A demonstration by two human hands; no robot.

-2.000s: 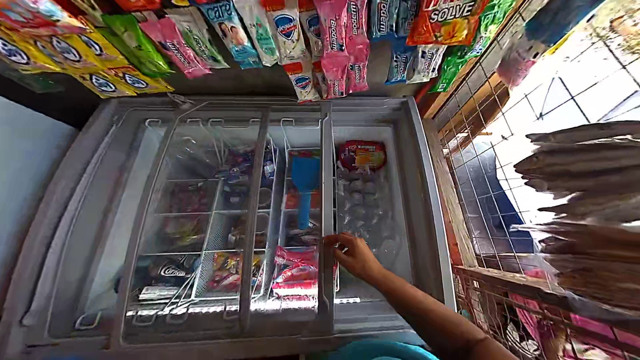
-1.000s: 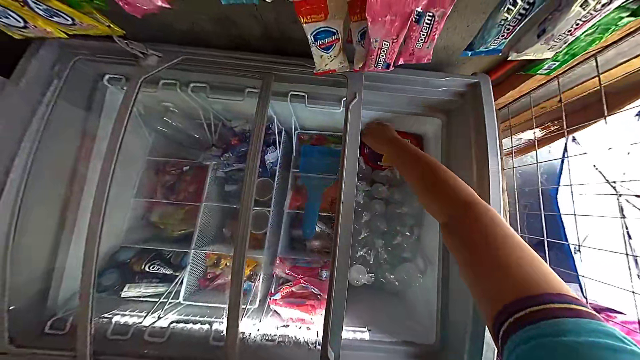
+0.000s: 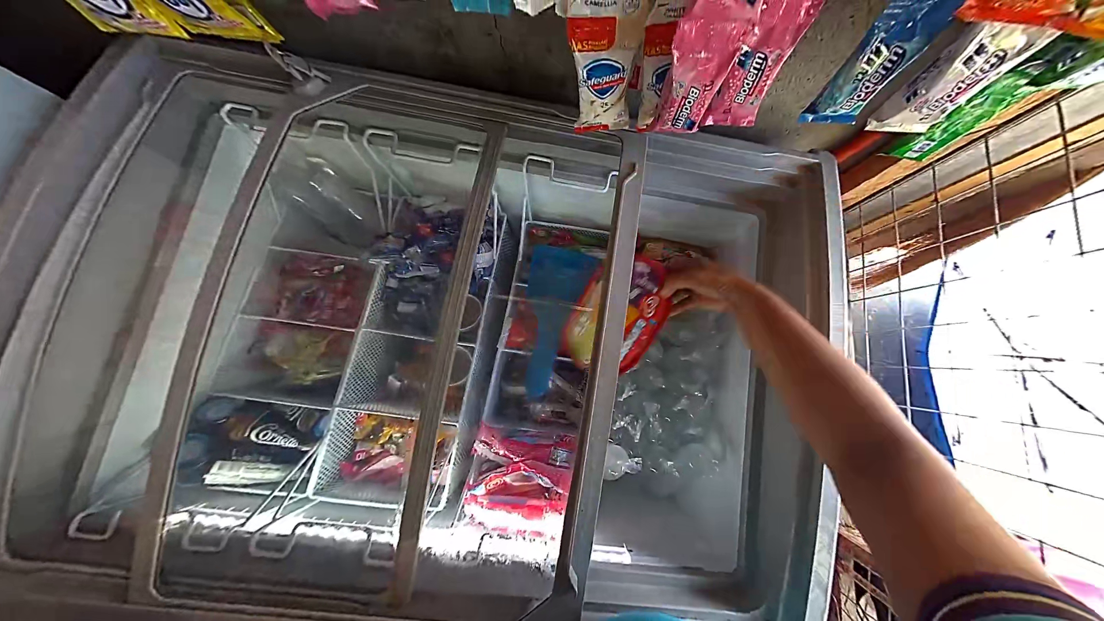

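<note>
My right hand reaches into the uncovered right end of a chest freezer and grips the right edge of a red and yellow ice cream tub. The tub is tilted, and the frame of the sliding glass lid crosses in front of it. Below my hand lie several knotted clear plastic bags of ice. Another package lies just behind my hand, partly hidden. Under the glass, left of the tub, is a blue scoop-like tool. My left hand is out of view.
Wire baskets under the glass hold packaged frozen treats, among them Cornetto packs and pink-red packs. Safeguard and Bioderm sachets hang above the freezer's back edge. A wire mesh stands at the right.
My right hand first touched the lid frame, then reached to the back of the opening. Now it holds the tub, which has moved forward and left from the back. The view has moved closer.
</note>
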